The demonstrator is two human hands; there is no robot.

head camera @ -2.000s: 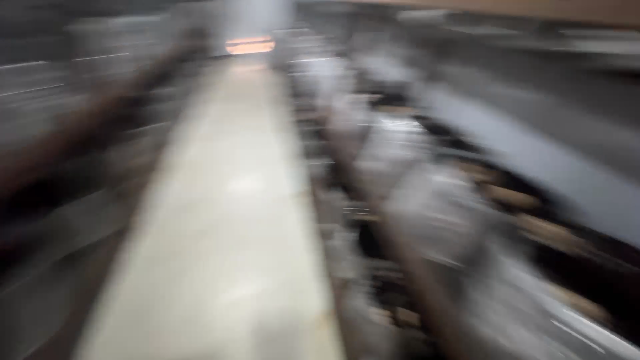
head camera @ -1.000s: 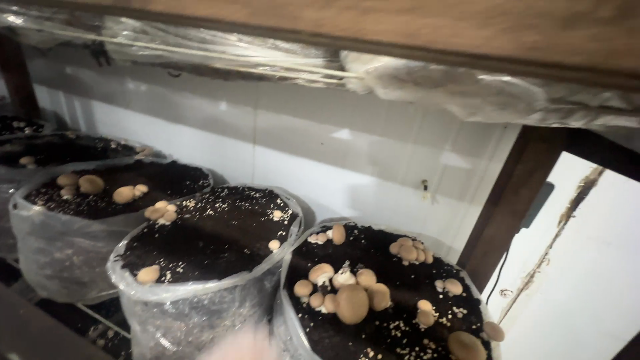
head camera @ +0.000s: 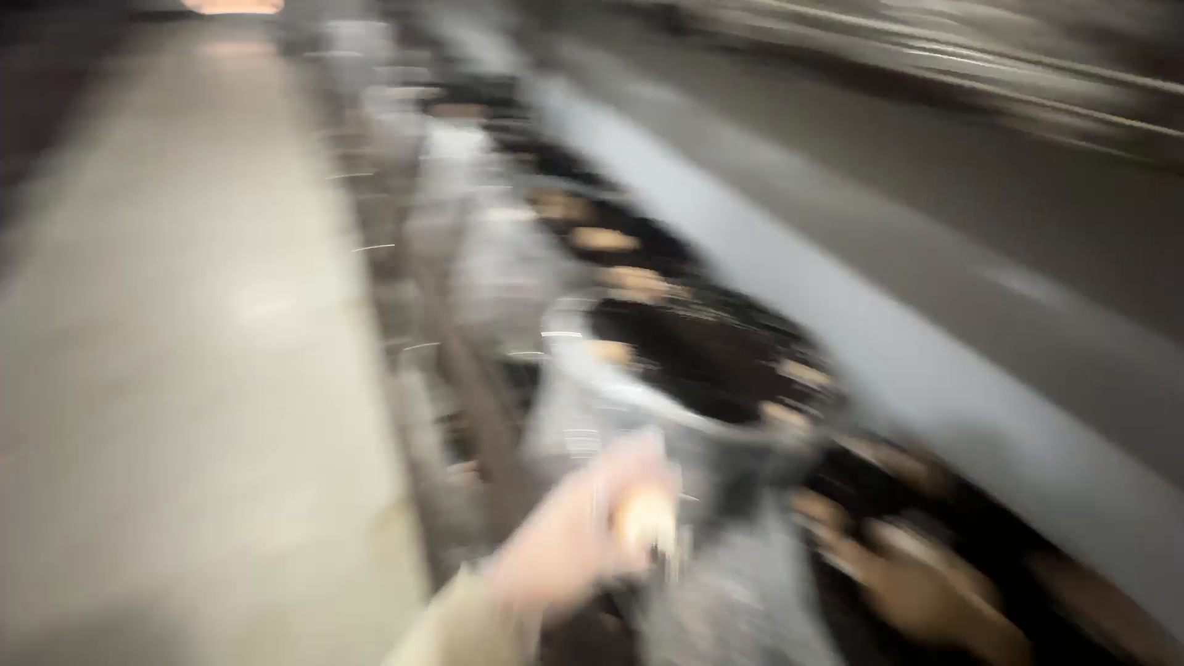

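Observation:
The whole view is blurred. My left hand [head camera: 592, 523], in a pale sleeve, reaches in from the bottom centre, its fingers closed on a small tan mushroom [head camera: 647, 518] with a pale stem end. It is in front of a clear plastic grow bag [head camera: 583, 379] of dark soil [head camera: 703, 356], which bears a few tan mushrooms [head camera: 610, 353] near its rim. A nearer bag at the lower right holds larger, smeared tan mushrooms [head camera: 934, 583]; their number is hard to tell. My right hand is out of view.
Further bags [head camera: 499, 250] with mushrooms line the shelf into the distance. A dark shelf rail [head camera: 476, 398] borders them on the left, beside a pale aisle floor [head camera: 203, 351]. Behind the bags runs a grey-white wall [head camera: 832, 296]; plastic sheeting [head camera: 1017, 55] is above.
The view has swung from facing the bags to looking along the aisle. My left hand, with a mushroom in it, is now plainly in view; one second ago only a blurred skin-coloured patch showed at the bottom.

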